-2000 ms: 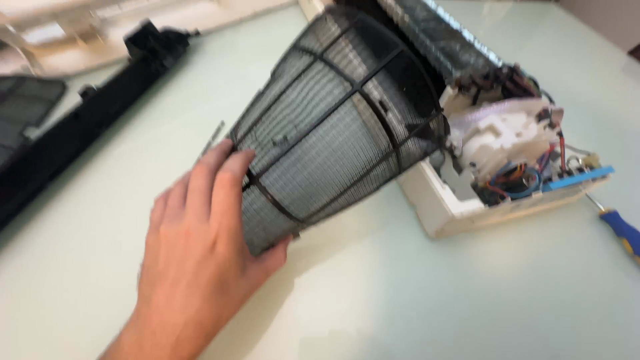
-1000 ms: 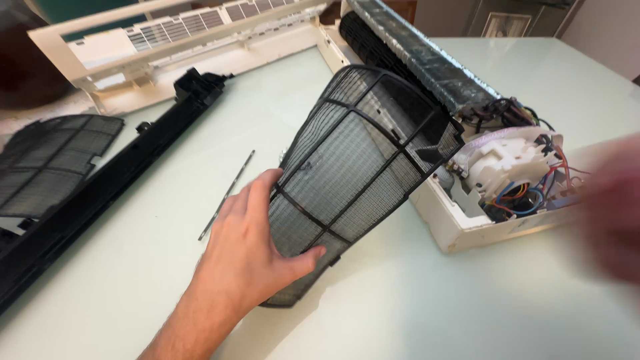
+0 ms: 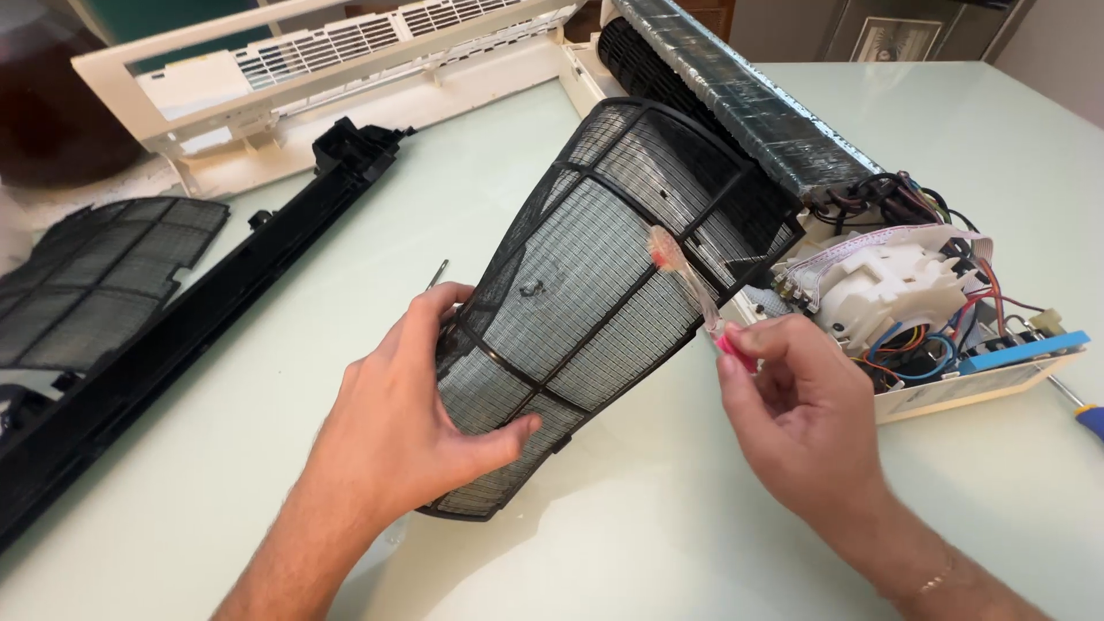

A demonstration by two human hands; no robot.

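My left hand [image 3: 414, 414] grips the lower left part of a curved black mesh air filter [image 3: 595, 285], thumb over the mesh and fingers behind the edge. The filter is tilted above the table, its upper right corner by the air conditioner's indoor unit. A small dark mark or hole shows in its mesh. My right hand [image 3: 793, 397] pinches the pink handle of a clear toothbrush [image 3: 694, 276], its bristle head over the mesh near a black rib; whether it touches is hard to tell.
Behind the filter lies the indoor unit with its foil-like heat exchanger [image 3: 750, 95], white motor housing [image 3: 893, 285] and loose wires. At left are a long black plastic part [image 3: 198, 302], a second mesh filter [image 3: 112, 276] and a cream front casing [image 3: 362, 103]. A screwdriver [image 3: 1091, 420] lies far right.
My right hand, a blur at the right edge one second ago, has moved left to the filter and now shows a toothbrush. My left hand keeps hold of the filter.
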